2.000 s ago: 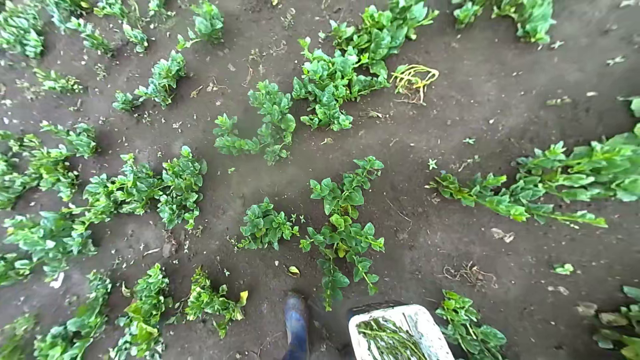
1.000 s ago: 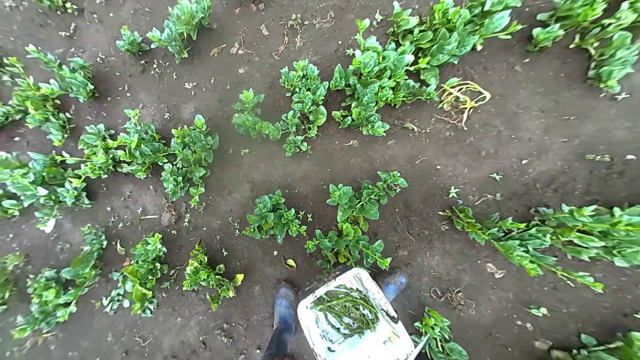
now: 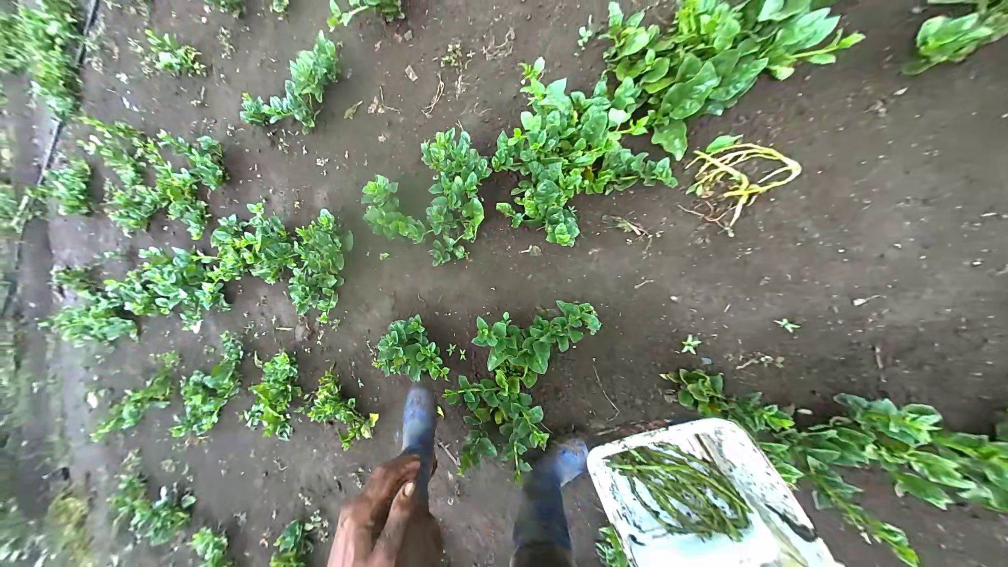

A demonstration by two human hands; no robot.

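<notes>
My left hand (image 3: pixel 390 516) is at the bottom edge, left of centre, over the left boot. Its thumb and fingers are drawn together, and nothing shows in them. My right hand is out of view. A dirty white plastic container (image 3: pixel 776 543) is tilted at the lower right, with thin green stems (image 3: pixel 681 488) inside; what holds it is hidden below the frame. Beyond the left boot grows a small leafy green plant (image 3: pixel 409 349). A larger leafy plant (image 3: pixel 508 378) stands between and ahead of the boots.
Dark blue boots (image 3: pixel 419 417) (image 3: pixel 567 462) stand on bare brown soil. Leafy plants in rows (image 3: pixel 567 150) grow ahead and to both sides. Yellowish pulled stems (image 3: pixel 740 177) lie on the soil at the upper right. A dark hose or pipe (image 3: pixel 55 142) runs along the far left.
My left hand has come into view at the bottom. The white container has shifted right relative to the boots since one second ago, uncovering more of the right boot.
</notes>
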